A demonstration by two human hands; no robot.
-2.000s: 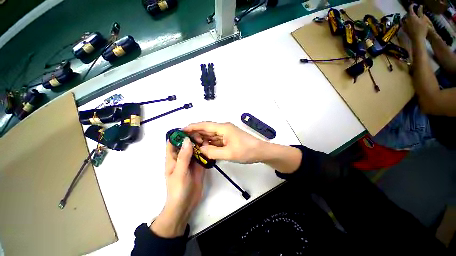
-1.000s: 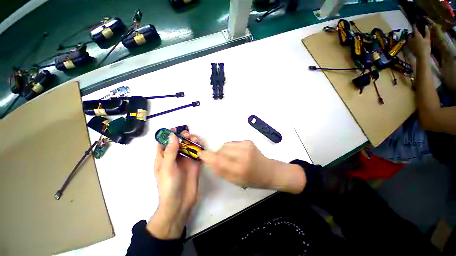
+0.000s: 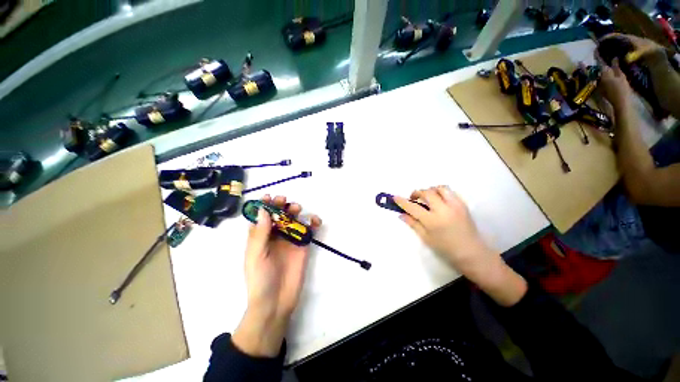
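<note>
My left hand (image 3: pixel 274 257) holds an open black housing (image 3: pixel 300 233) in front of me. Its yellow-and-black insides face up, and a green circuit board (image 3: pixel 253 210) shows at its left end. A stiff black output lead (image 3: pixel 339 254) runs from its right end to a small plug. My right hand (image 3: pixel 446 227) has its fingers on a flat black oval cover plate (image 3: pixel 386 200) on the white bench. The end with a small opening shows; the fingers hide the rest. Whether the cover is lifted cannot be told.
Waiting units (image 3: pixel 227 195) with leads and boards lie left of my hands, beside a cardboard sheet (image 3: pixel 89 276). Small black spare covers (image 3: pixel 335 145) stand behind. A green conveyor (image 3: pixel 276 63) carries more units. At right, a neighbour's arms (image 3: pixel 634 142) and piled units (image 3: pixel 555 104) on cardboard.
My right hand has left the open housing and moved right onto the cover plate. My left hand still holds the housing, whose lead is in full view again. Units on the conveyor appear farther right.
</note>
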